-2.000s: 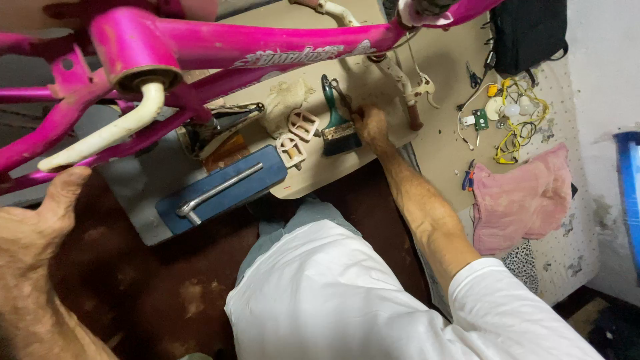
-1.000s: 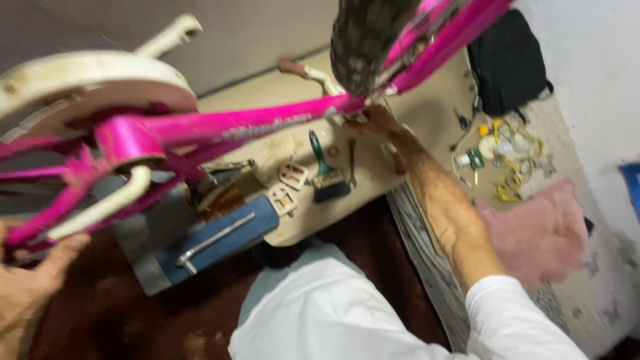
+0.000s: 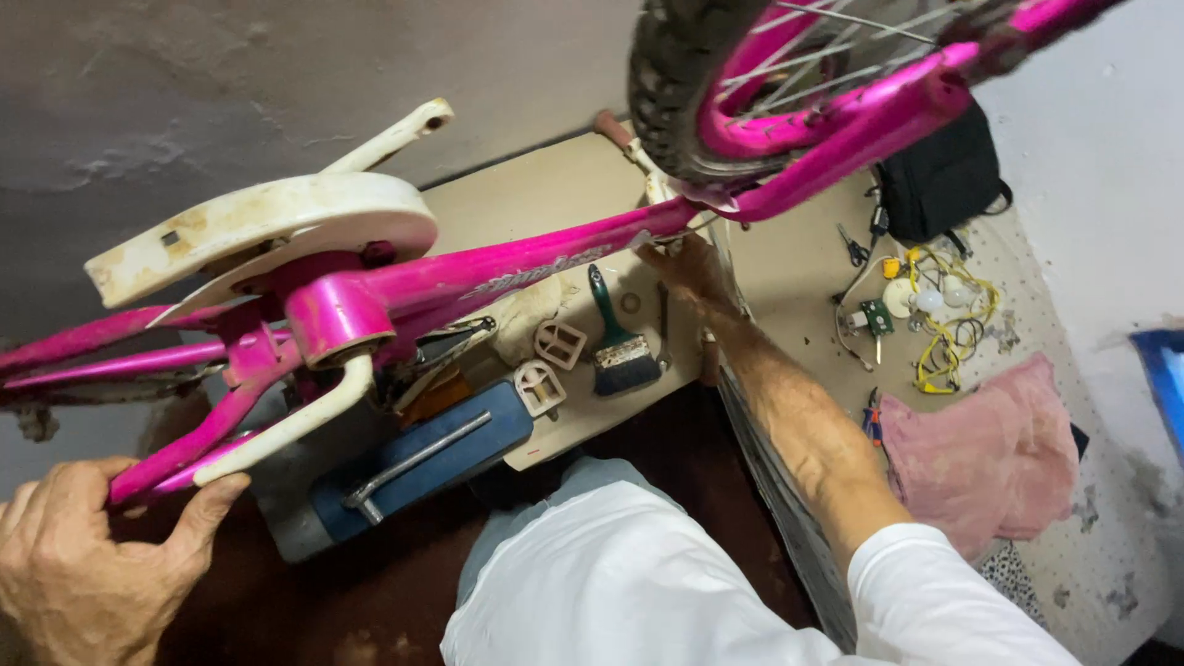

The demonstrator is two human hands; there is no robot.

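Observation:
A pink bicycle frame [image 3: 518, 254] lies upside down across the view, its handlebar low at the table. My left hand [image 3: 120, 546] grips the frame's rear end, thumb by the white crank arm [image 3: 296, 430]. Under the front of the frame, my right hand [image 3: 684, 268] is at the handlebar stem area; its fingertips are partly hidden, so its hold is unclear. The white chain guard [image 3: 305, 213] is at left, the knobby front wheel [image 3: 689, 92] at upper right. Below the frame are a green-handled paintbrush [image 3: 615, 342], two pedals [image 3: 539, 387] and a wrench [image 3: 664, 324].
A socket handle [image 3: 421, 462] rests on a blue case [image 3: 504, 416] at the table's near edge. To the right lie a black bag [image 3: 943, 176], scissors [image 3: 853, 245], yellow wires [image 3: 990, 296], light bulbs [image 3: 957, 291], pliers [image 3: 872, 421] and a pink cloth [image 3: 990, 453]. A wall stands beyond.
My right hand has moved from beside the paintbrush up to the front of the frame. The bicycle has shifted and turned, bringing its front wheel into view. My left hand now grips the rear end.

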